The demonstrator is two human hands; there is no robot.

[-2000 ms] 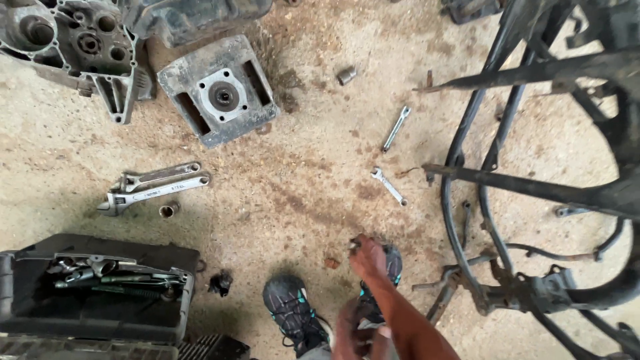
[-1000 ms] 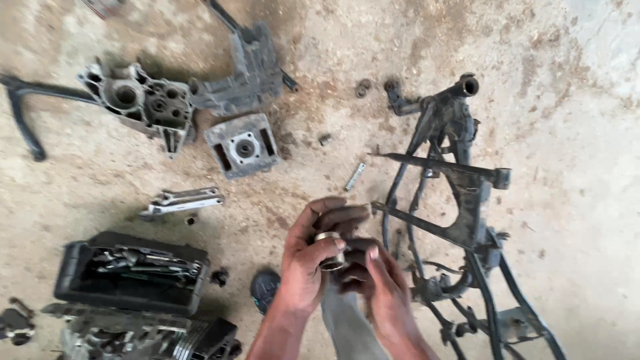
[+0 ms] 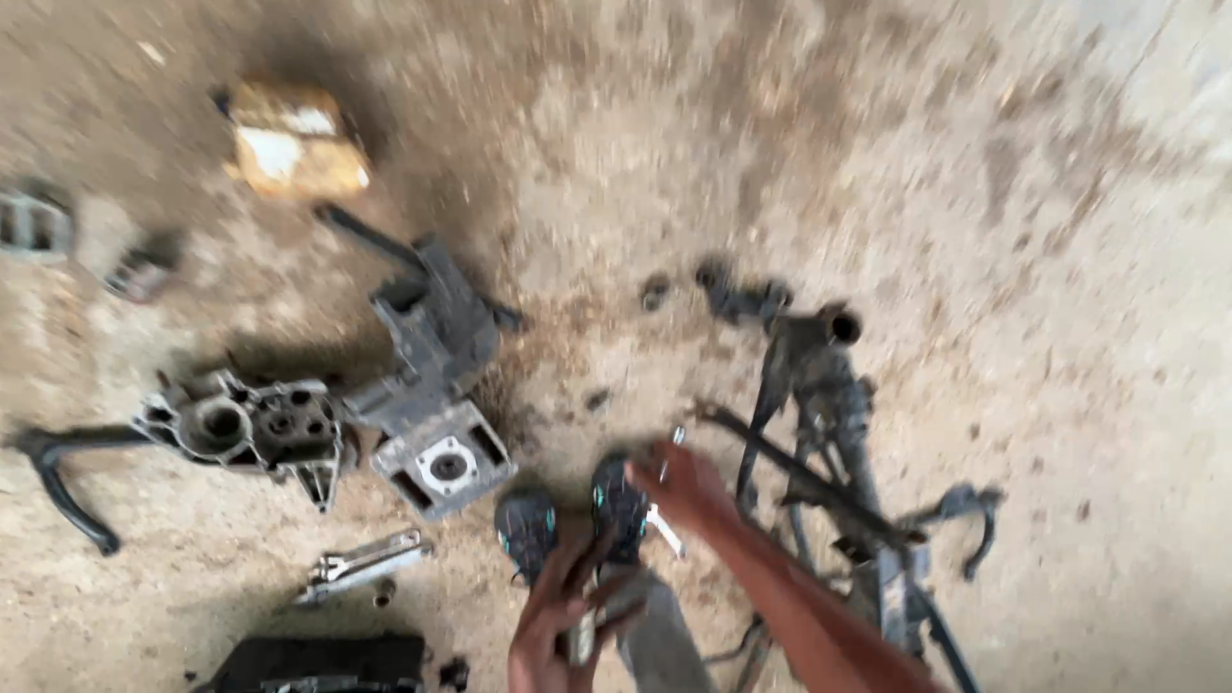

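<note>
My left hand point(image 3: 568, 616), low in the head view, is closed around a small metal ring-like part point(image 3: 583, 635) at its fingers; blur hides its exact shape. Up and to the right, my right hand point(image 3: 679, 481) reaches over the shoe on the right, its fingers bent; whether it holds anything cannot be made out. Just below the right hand an open-end wrench point(image 3: 666, 532) lies on the concrete, and part of another metal tool point(image 3: 680, 436) shows above it. Left of the shoes sits a square metal cylinder part point(image 3: 423, 486) with a round centre.
A motorcycle frame point(image 3: 818, 385) lies at the right. An engine case half point(image 3: 279, 423), a grey housing point(image 3: 433, 327), wrenches point(image 3: 361, 568) and a black toolbox point(image 3: 318, 654) are at the left. A yellow-and-white package point(image 3: 298, 144) lies farther up, a curved black bar point(image 3: 72, 491) at far left.
My hands, together around the ring-like part a second ago, are now apart. The right hand has moved away from it; the part stays in the left. The view has shifted and takes in more floor.
</note>
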